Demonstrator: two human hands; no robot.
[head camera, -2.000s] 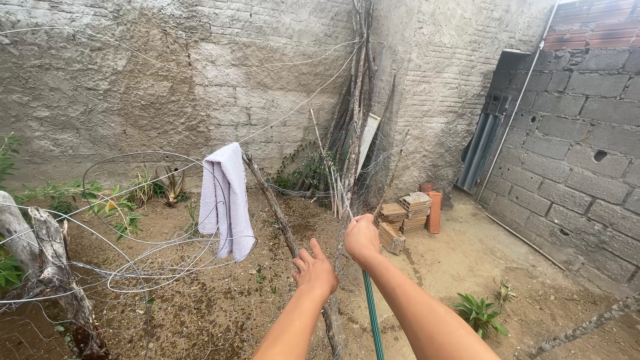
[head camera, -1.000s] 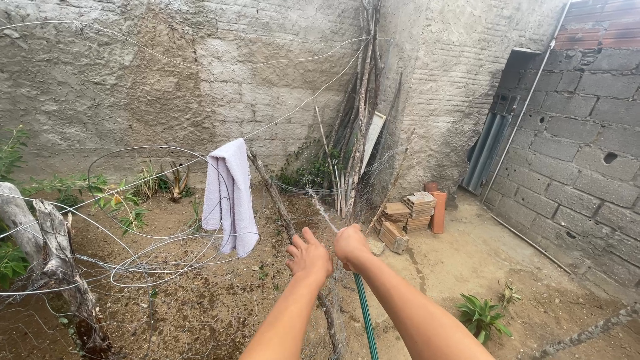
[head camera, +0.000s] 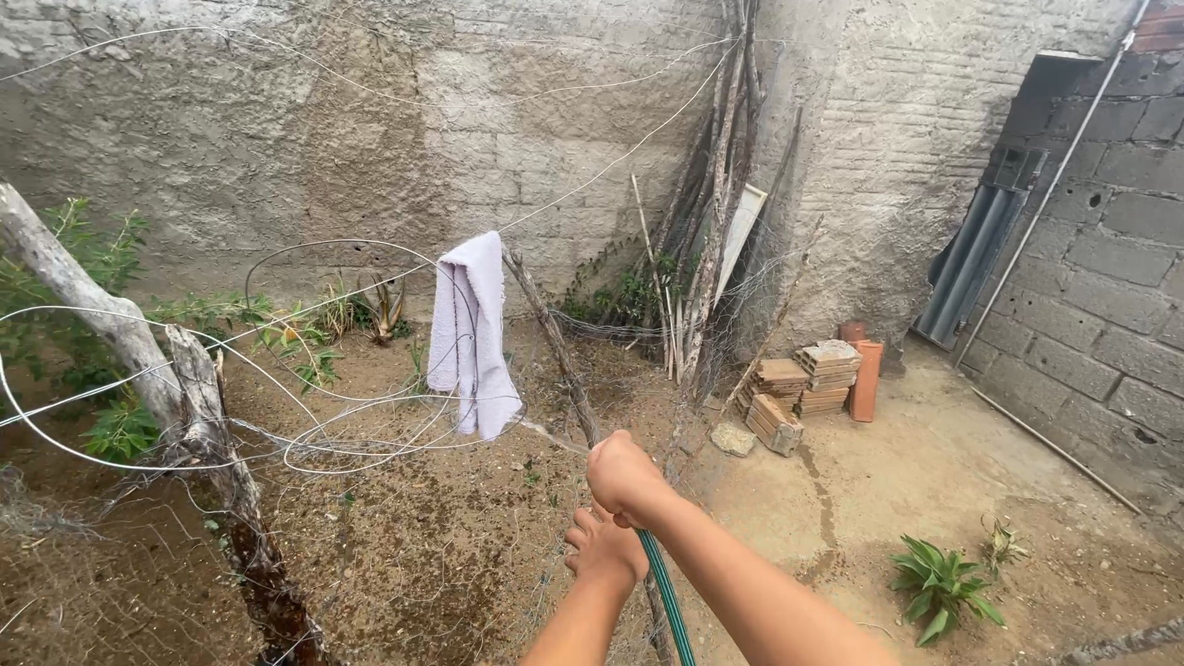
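My right hand (head camera: 629, 476) is closed around the end of a green striped garden hose (head camera: 668, 597), and a stream of water (head camera: 552, 438) leaves it toward the left. Just below it, my left hand (head camera: 606, 550) has its fingers spread, close to a thin wooden post (head camera: 558, 347); whether it touches the post or my right hand I cannot tell. A pale lilac towel (head camera: 470, 333) hangs on the wire left of the post's top. Its lower end is near the far end of the stream.
Loops of loose wire (head camera: 370, 400) and wire mesh stretch between the post and a forked, weathered trunk (head camera: 199, 407). Beyond stand a bundle of sticks (head camera: 721, 203), stacked hollow bricks (head camera: 795, 384) and a rough wall (head camera: 370, 157). A leafy plant (head camera: 939, 583) grows at the lower right.
My right hand has turned, and the water, earlier going up and left, now runs leftward toward the towel's lower end. My left hand, earlier left of my right hand, is now below it.
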